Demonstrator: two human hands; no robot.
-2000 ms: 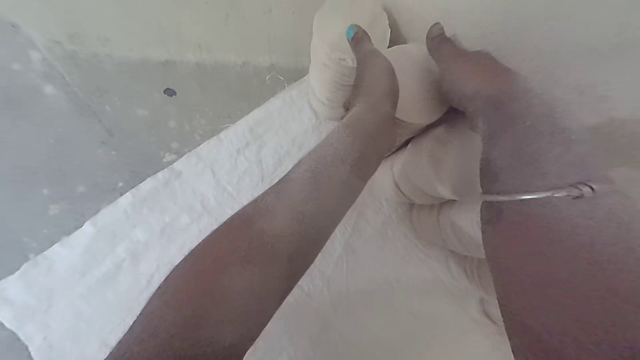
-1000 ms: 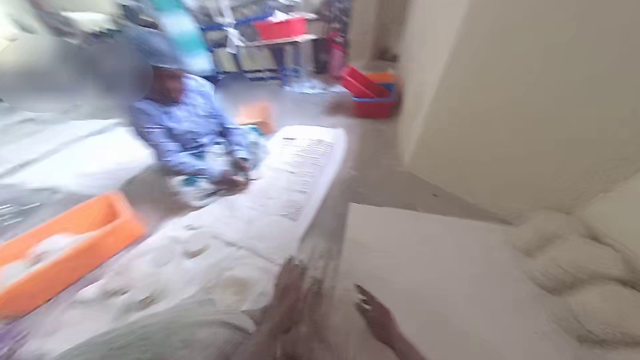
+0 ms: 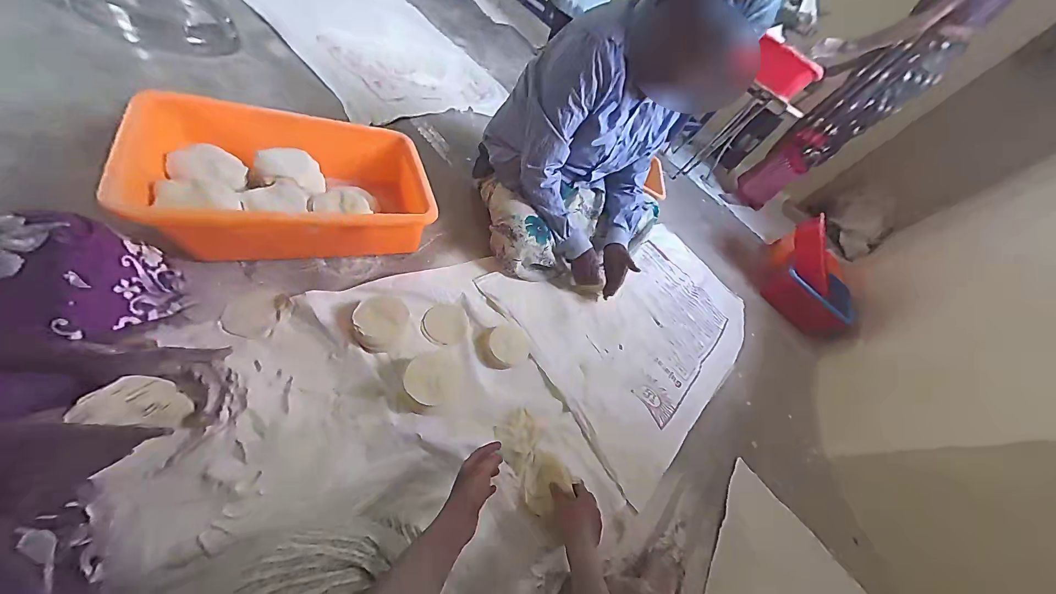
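My left hand (image 3: 476, 488) is at the lower middle with its fingers apart, beside pale, thin dough pieces (image 3: 518, 433) on a flour-dusted cloth. To its right, my right hand (image 3: 577, 513) has its thumb and fingers on the edge of a flattened dough round (image 3: 544, 480); blur hides the grip's detail. Ahead of both hands, small stacks of dough discs stand on the white cloth, among them a front stack (image 3: 433, 378), a right one (image 3: 505, 345) and a left one (image 3: 379, 322).
An orange plastic tub (image 3: 272, 235) holds several dough lumps. Ahead, a person in a blue shirt (image 3: 569, 107) sits with both hands over a printed sack (image 3: 660, 330). Another person in purple cloth (image 3: 74, 280) is at the left. Red and blue basins (image 3: 804, 289) stand by the wall.
The view has swung widely. Two seconds ago both my hands were around a stack of dough discs; now they are apart over another cloth, the right one at a flattened round.
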